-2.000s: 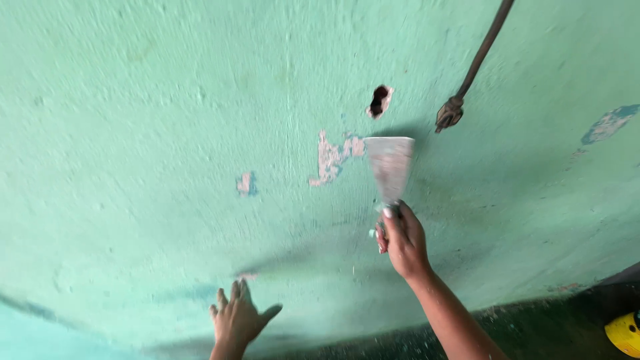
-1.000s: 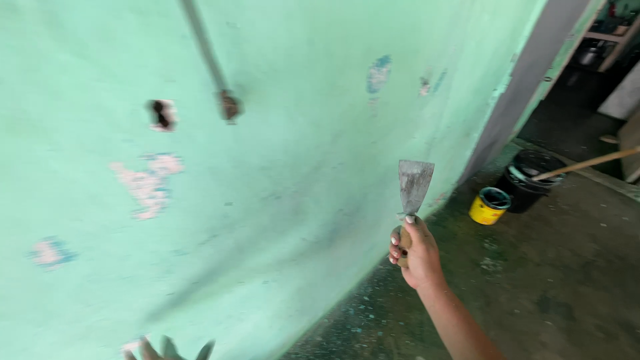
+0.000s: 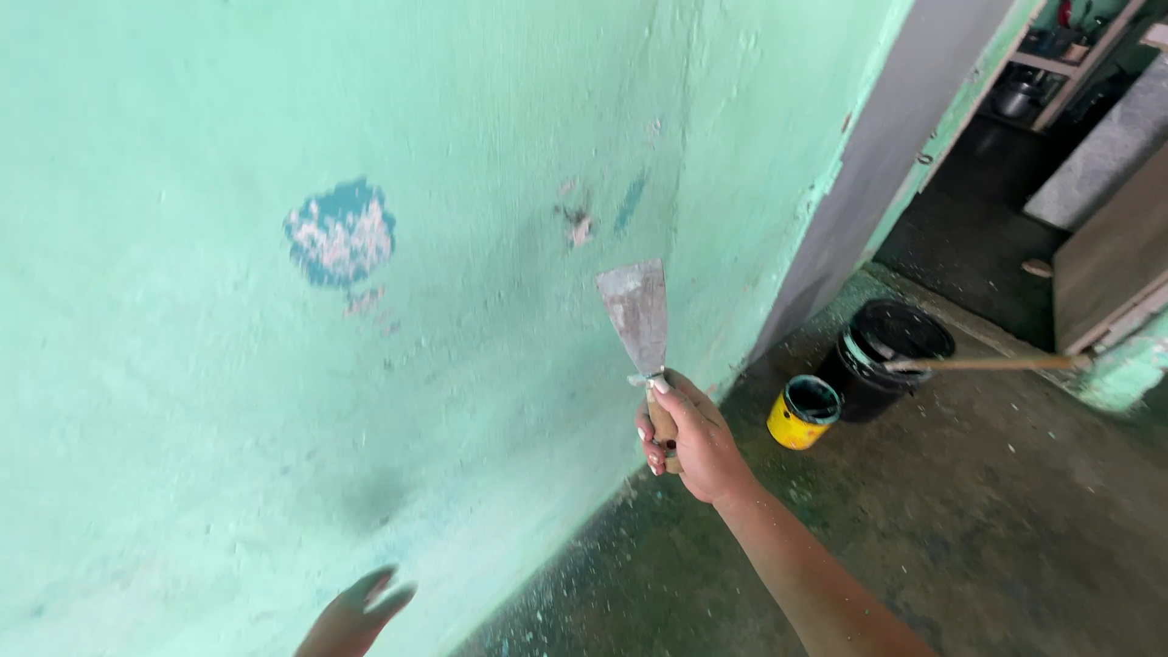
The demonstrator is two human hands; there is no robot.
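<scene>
My right hand (image 3: 689, 438) grips the wooden handle of a putty knife (image 3: 639, 315), its broad worn metal blade pointing up in front of the green painted wall (image 3: 474, 383); whether the blade touches the wall I cannot tell. Up and to the left of the blade is a large chipped patch (image 3: 342, 233) of blue and pinkish white. A smaller chipped spot (image 3: 578, 226) lies just above the blade. At the lower left, my left hand (image 3: 358, 613) is near the wall, blurred, fingers apart and holding nothing.
A yellow paint can (image 3: 803, 412) stands on the dark floor beside a black bucket (image 3: 890, 342), with a wooden stick (image 3: 995, 363) across the bucket. Paint flakes lie along the wall's foot. A grey door frame (image 3: 876, 155) and a doorway are at the right.
The view has swung far to the right along the wall, so the hole and hanging cable are out of sight. The putty knife has stayed in my right hand.
</scene>
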